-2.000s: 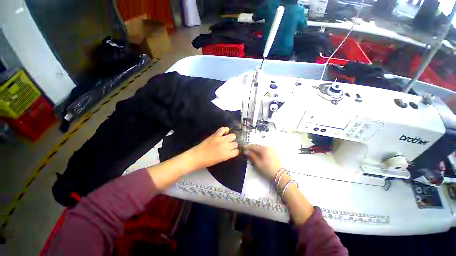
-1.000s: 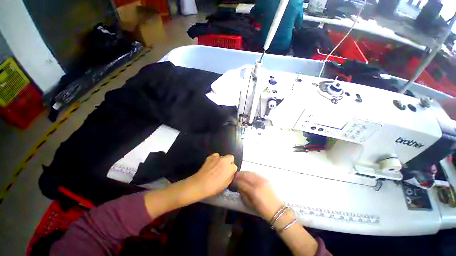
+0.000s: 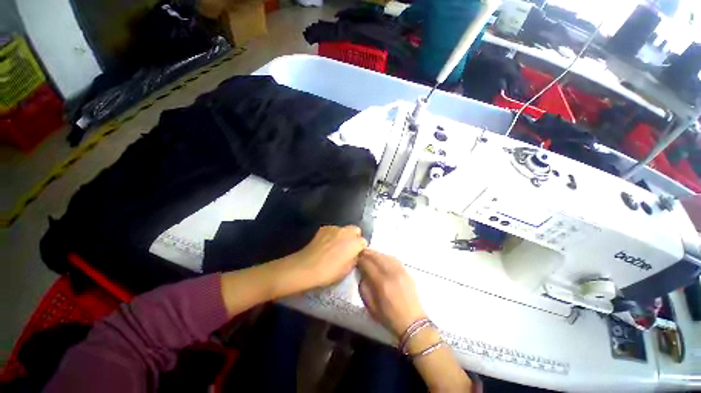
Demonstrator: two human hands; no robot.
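The black garment body [image 3: 177, 161] lies in a heap left of the needle and hangs over the table's left edge. A smaller black cut panel [image 3: 257, 234] lies in front of it, running up to the presser foot [image 3: 384, 198]. My left hand [image 3: 334, 253] pinches the fabric edge just in front of the foot. My right hand [image 3: 384, 288] grips the same edge beside it, fingertips close together. The fingertips are partly hidden by the hands. The white sewing machine [image 3: 553, 207] stands to the right.
The white table [image 3: 492, 322] has a printed scale along its front edge. Small red and dark tools [image 3: 480, 244] lie under the machine arm. A red crate [image 3: 58, 307] is at the lower left. A pale blue trough [image 3: 330, 83] runs behind. A person in teal [image 3: 446, 34] is at the back.
Both hands have come back from near the foot toward the table's front edge, still pinching the fabric edge. The panel's left part is now spread flatter. The camera view has tilted.
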